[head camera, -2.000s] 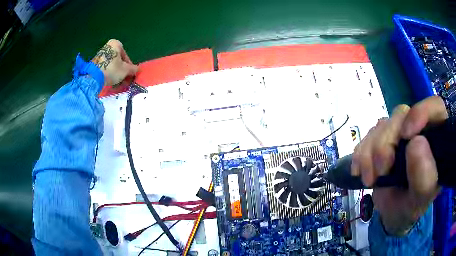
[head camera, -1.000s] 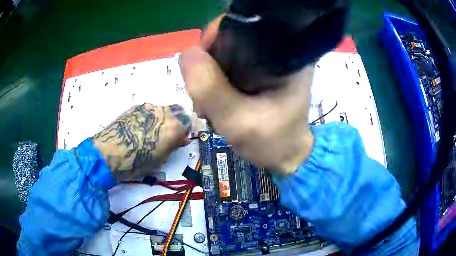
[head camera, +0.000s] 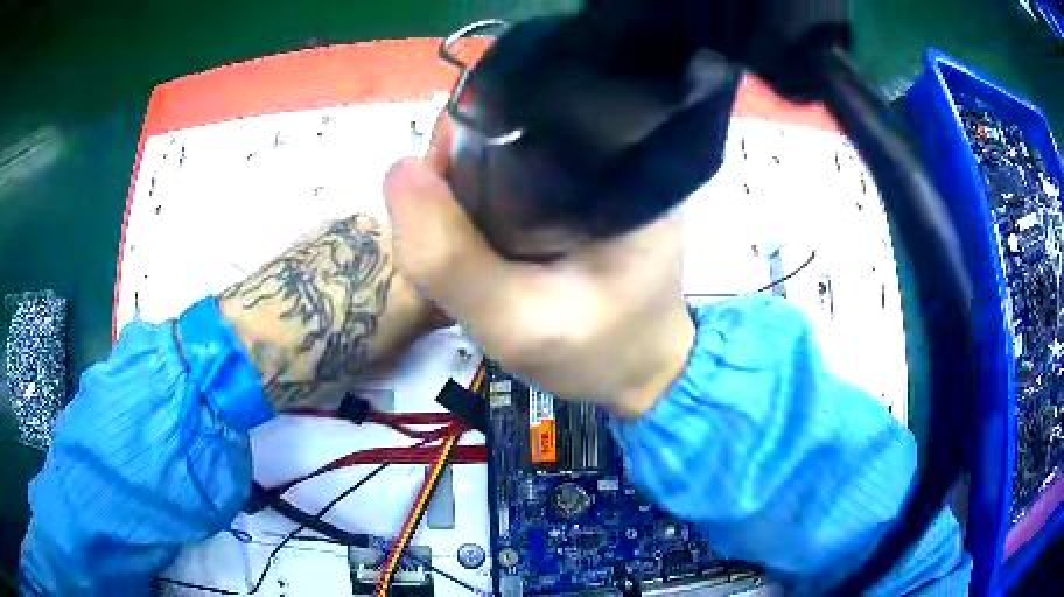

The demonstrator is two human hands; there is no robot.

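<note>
My right hand (head camera: 548,292) grips the black electric screwdriver (head camera: 607,128), held upright over the mainboard's upper left corner. Its tip is hidden by my hand. My left hand (head camera: 338,303) reaches in under it; its fingers are hidden behind my right hand, so I cannot tell what they hold. The blue mainboard (head camera: 583,525) lies on the white chassis panel (head camera: 198,245), its fan covered by my right arm. The memory module (head camera: 544,434) shows its orange and white label. Red wire leads (head camera: 385,455) and a yellow, red and black power cable (head camera: 422,501) lie left of the board.
A blue bin (head camera: 992,292) full of circuit boards stands at the right. A bag of small silvery pieces (head camera: 37,367) lies at the far left. Red-orange foam (head camera: 292,76) shows behind the panel. The screwdriver's thick black cord (head camera: 922,222) hangs down at the right.
The screwdriver moved from the right side to over the board's upper left corner. My left hand came from the panel's far left corner to meet it. In the last second both shifted slightly.
</note>
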